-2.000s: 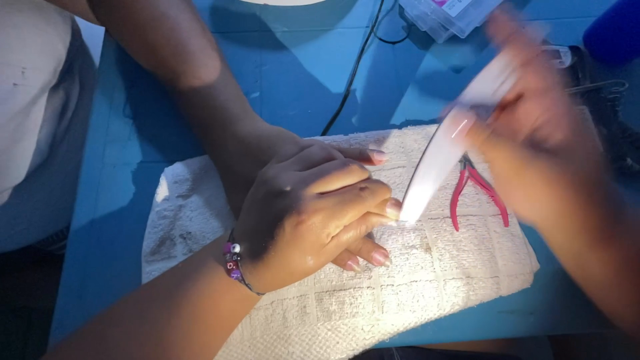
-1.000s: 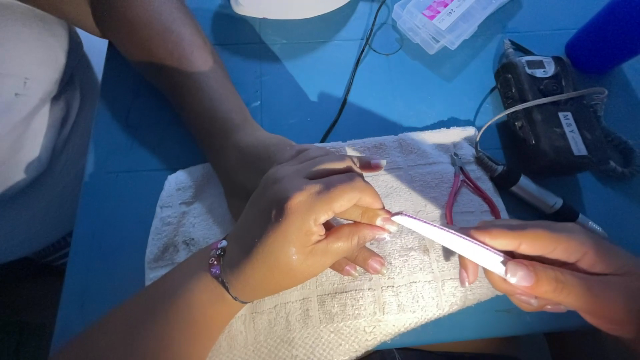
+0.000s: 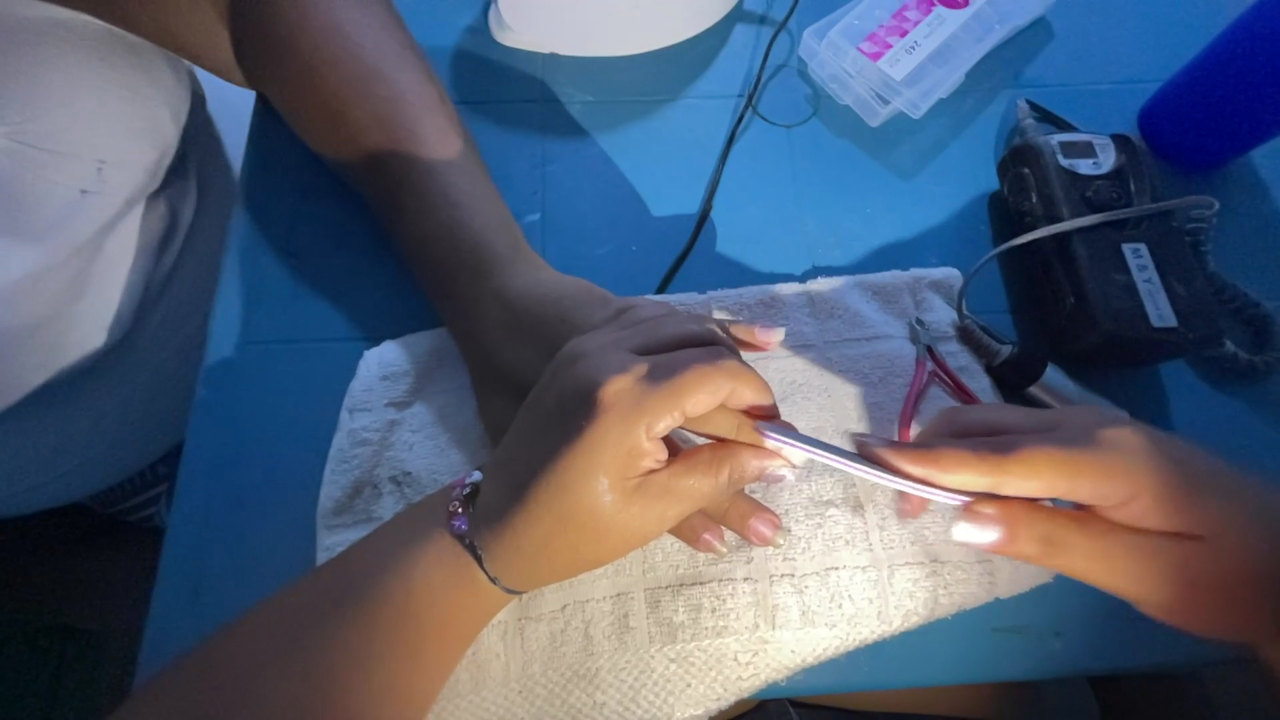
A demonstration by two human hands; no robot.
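Note:
My left hand (image 3: 630, 440), with a beaded bracelet at the wrist, lies over another person's hand (image 3: 750, 518) and grips one of its fingers between thumb and forefinger. That person's hand rests palm down on a white towel (image 3: 700, 620); part of it is hidden under mine. Between the thumb and fingers of my right hand (image 3: 1060, 500) is a thin nail file (image 3: 860, 468), edge-on, its tip at the nail of the gripped finger. Red-handled cuticle nippers (image 3: 915, 385) lie on the towel just behind my right hand.
On the blue table (image 3: 600, 180) are a black nail drill control box (image 3: 1080, 270) with a coiled cord, a clear plastic case (image 3: 915, 55), a blue cylindrical object (image 3: 1215, 90), a black cable (image 3: 715, 170) and a white object (image 3: 610, 22). The other person's forearm (image 3: 400, 170) crosses from the upper left.
Two seconds ago my right hand was blurred and raised with the file tilted steeply; it is now lower, with the file held flatter at the fingertip. My left hand keeps its hold.

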